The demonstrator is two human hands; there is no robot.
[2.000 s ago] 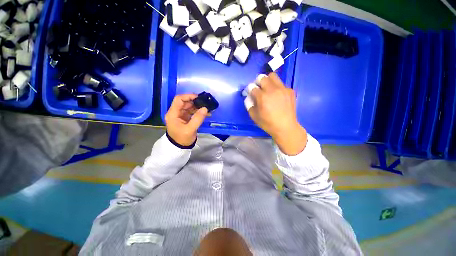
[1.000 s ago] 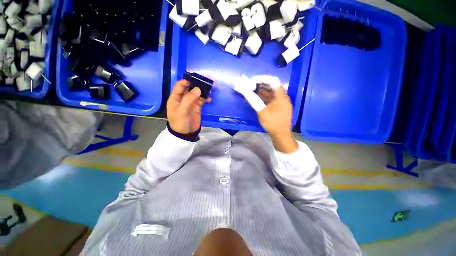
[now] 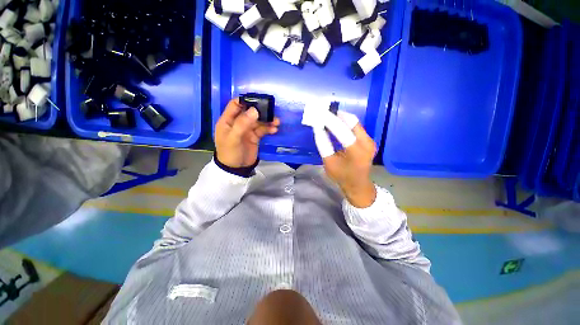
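My left hand [image 3: 240,133], with a dark band at the wrist, holds a glossy black housing [image 3: 261,106] between thumb and fingers over the middle blue tray [image 3: 248,76]. My right hand [image 3: 348,152] wears white finger cots and holds a white-and-black block [image 3: 313,114] at its fingertips, to the right of the housing and apart from it. The cots and the block's white face blend, so its outline is unclear. A heap of white-and-black blocks [image 3: 318,48] with thin leads lies at the far end of the middle tray.
The left tray [image 3: 181,120] holds loose black housings [image 3: 154,117]. Another tray of white blocks [image 3: 39,66] is at far left. The right tray [image 3: 445,136] holds close rows of black units [image 3: 448,32]. Stacked blue trays [image 3: 550,120] stand at far right. Grey cloth shows at lower left.
My left hand has turned the black housing and raised it slightly. My right hand has moved away from the heap, and a white face now shows at its fingertips. The view has shifted slightly.
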